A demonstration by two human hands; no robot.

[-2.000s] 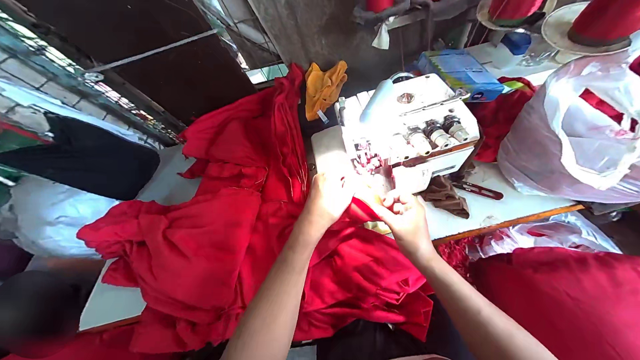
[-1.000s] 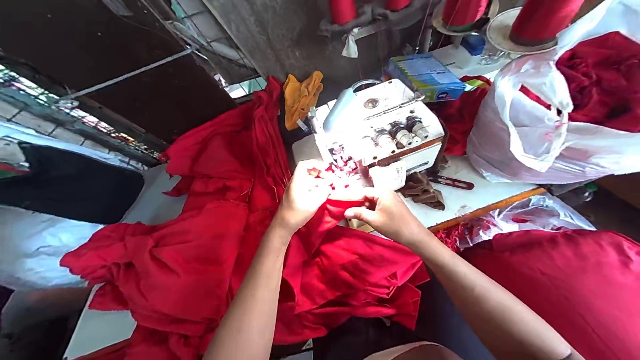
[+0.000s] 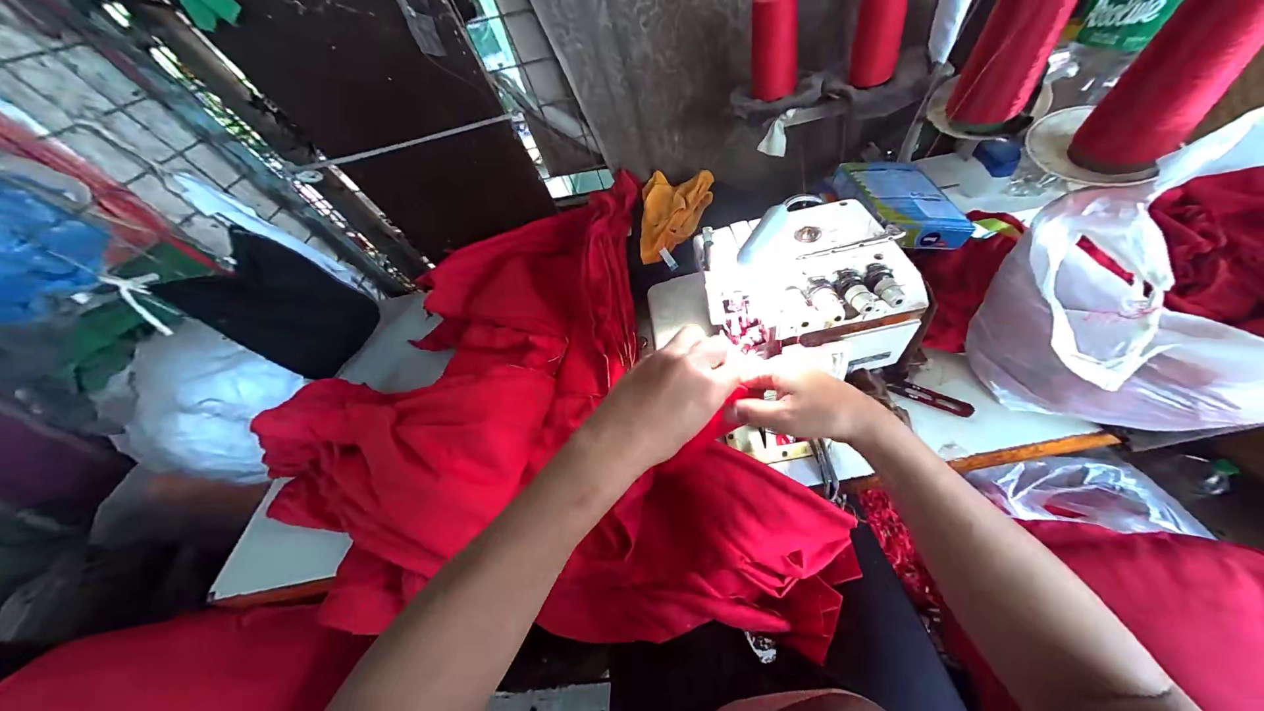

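A white overlock sewing machine stands on the table, its needle area lit very brightly. Just in front of that area, my left hand and my right hand come close together, both gripping an edge of red fabric. The bulk of the cloth spreads in a heap over the table to the left and hangs over the front edge. Glare and my fingers hide the exact grip points and the presser foot.
Right of the machine lie thread snips and a white plastic bag of red cloth. Behind stand a blue box and red thread cones. An orange cloth is behind left. The table edge runs in front.
Both hands have drawn back slightly from the needle area toward the front, and more of the machine's front plate shows. The fabric is still between the fingers.
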